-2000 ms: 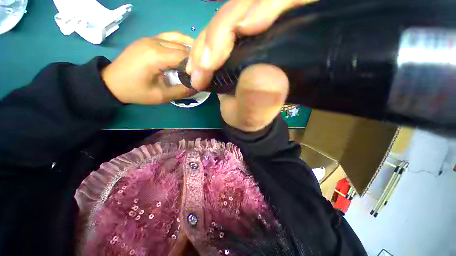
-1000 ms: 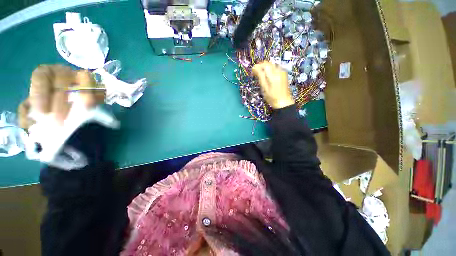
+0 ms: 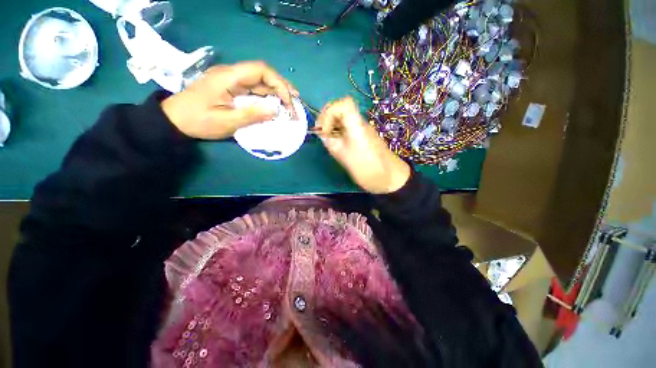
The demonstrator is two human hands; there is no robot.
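Note:
A round white plastic housing (image 3: 273, 136) is held above the green mat in front of me. My left hand (image 3: 229, 99) grips it from the left, fingers over its top. My right hand (image 3: 352, 140) is at its right side, fingertips pinched on thin dark wires (image 3: 313, 130) that run to the housing's right edge. Whether a motor sits inside the housing is hidden by my left fingers.
A heap of wired motors (image 3: 449, 86) lies at the right beside a tall cardboard carton (image 3: 568, 136). A black cylinder (image 3: 417, 16) hangs over the heap. White housings (image 3: 59, 49) and bracket parts (image 3: 160, 56) stand at the left. A dark device edge (image 3: 302, 10) is at the top.
My right hand has left the motor heap and come to the middle with wires. My left hand has moved right from the far left with a white housing. The view has shifted.

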